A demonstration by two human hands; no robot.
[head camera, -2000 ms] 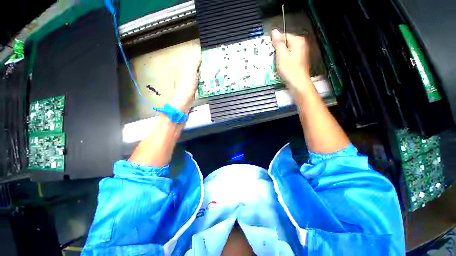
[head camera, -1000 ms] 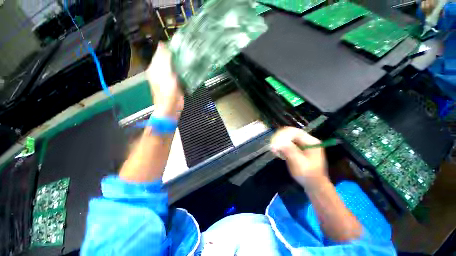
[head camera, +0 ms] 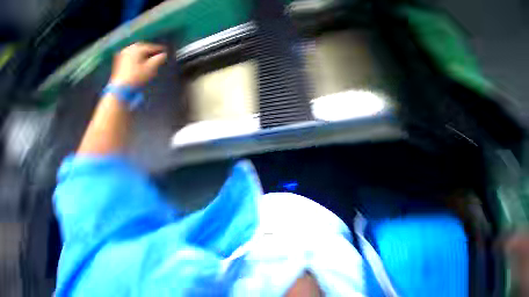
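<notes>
The frame is badly blurred. My left hand (head camera: 138, 65), with a blue strap (head camera: 123, 94) at the wrist, is over the dark tray area at the upper left. Its fingers look curled in, and no board shows in it. The ribbed black plate (head camera: 283, 87) lies across the rails in the upper middle, with no board on it. My right hand cannot be made out. A blurred reddish-brown patch at the right edge is too unclear to name.
The metal rail (head camera: 290, 138) runs across in front of me, with pale bed (head camera: 225, 96) behind it. Dark stacked trays and a blurred green sheet (head camera: 444, 49) are at the upper right. A blue square shape, like the stool (head camera: 426, 252), is at the lower right.
My left hand has moved left and no longer shows the board it held up. My right hand, earlier holding a thin green strip, has gone from clear view. The camera view has turned.
</notes>
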